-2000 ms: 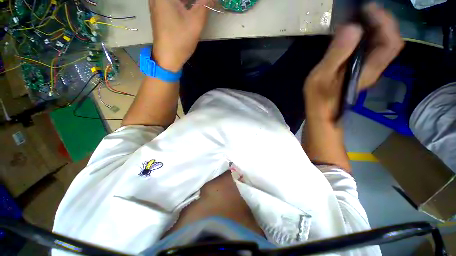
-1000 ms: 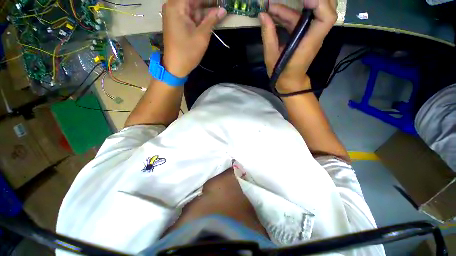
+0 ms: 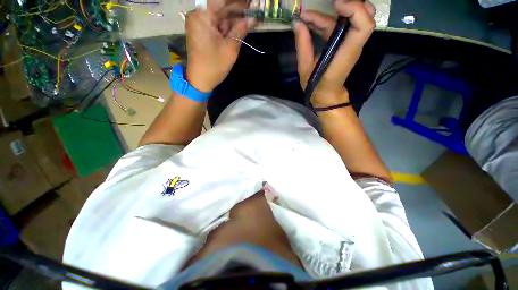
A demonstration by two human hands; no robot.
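Observation:
A green board (image 3: 271, 12) with yellow parts is held between my two hands at the top edge, blurred and partly cut off. My left hand (image 3: 213, 45), with a blue wristband (image 3: 188, 85), grips its left end. A thin silvery strand (image 3: 250, 45) sticks out below my left fingers. My right hand (image 3: 336, 51) touches the board's right end with its fingertips and also holds the black soldering iron (image 3: 329, 56), its handle slanting down to the wrist. The iron's tip is not in view. The cord crosses my right wrist.
A tangle of wired green boards (image 3: 62, 45) lies at the upper left, with loose wires hanging over cardboard. Below it are a green sheet (image 3: 88, 139) and cardboard boxes (image 3: 28, 164). At the right are a blue stool (image 3: 434, 107), another person's grey sleeve or clothing (image 3: 497, 133) and an open carton (image 3: 474, 198).
My right hand has come in from the right to the board, the iron still in it. The ring-shaped board face seen earlier now shows edge-on with yellow parts. Over the last second both hands barely moved.

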